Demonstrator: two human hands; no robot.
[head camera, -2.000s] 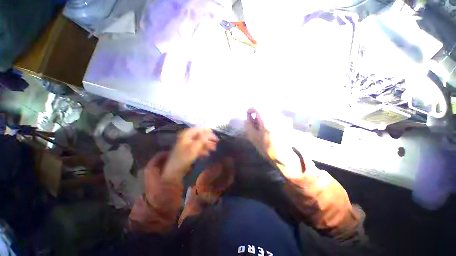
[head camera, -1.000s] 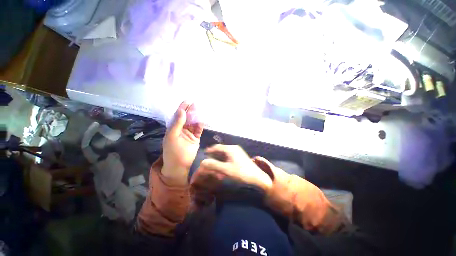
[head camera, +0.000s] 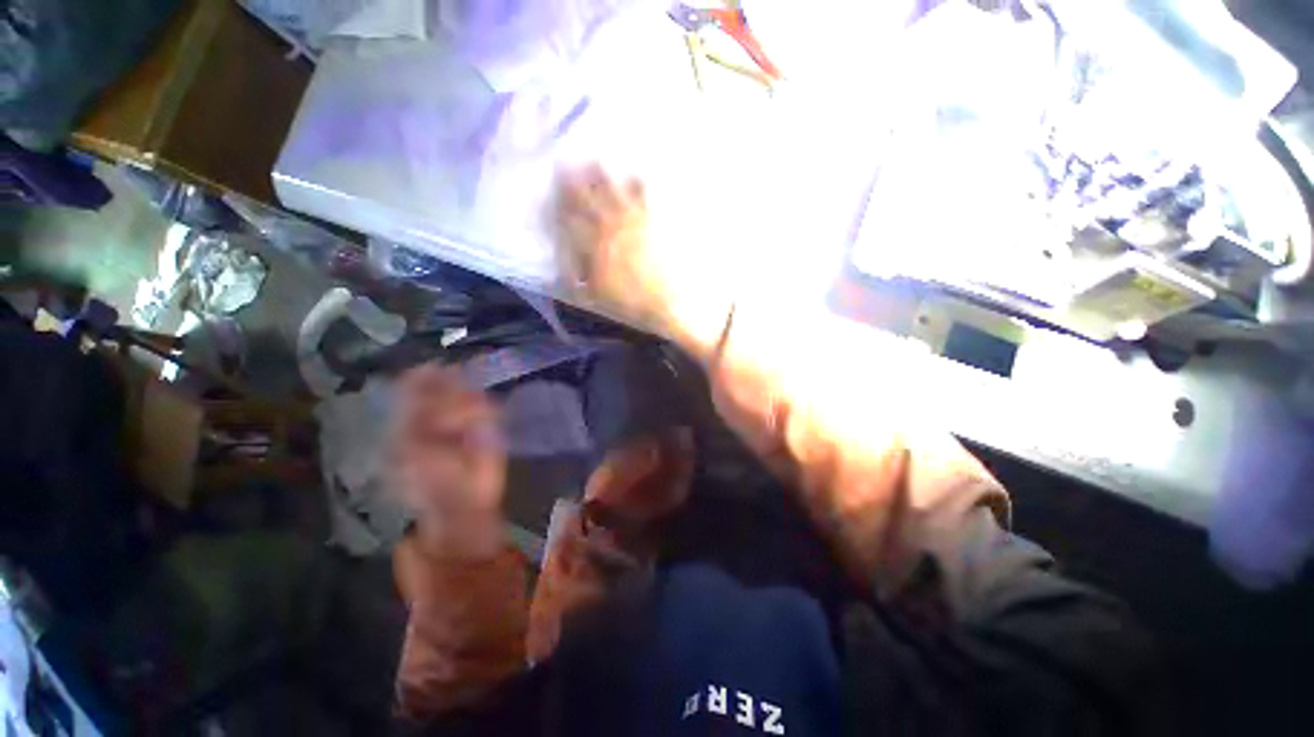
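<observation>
My right hand (head camera: 602, 231) reaches across the front edge of the glaring white table (head camera: 389, 209), beside thin lilac fabric (head camera: 526, 137). Glare hides its fingertips, and whether it grips the fabric cannot be told. My left hand (head camera: 454, 439) is raised left of my lap, well short of the table, and strongly blurred. I cannot see whether it holds anything. A pale lilac piece (head camera: 541, 415) shows below the table edge, between my left hand and my lap.
Red-orange and yellow snips (head camera: 742, 43) lie at the table back. The pale machine (head camera: 1138, 281) stands at right, mostly in glare, with a purple bundle (head camera: 1265, 504) at the table's right end. A cardboard box (head camera: 216, 108) is at left. Scraps (head camera: 353, 338) lie below.
My right hand has moved from over my lap up onto the table by the lilac fabric. My left hand has come down and left, away from the table edge. The view has shifted.
</observation>
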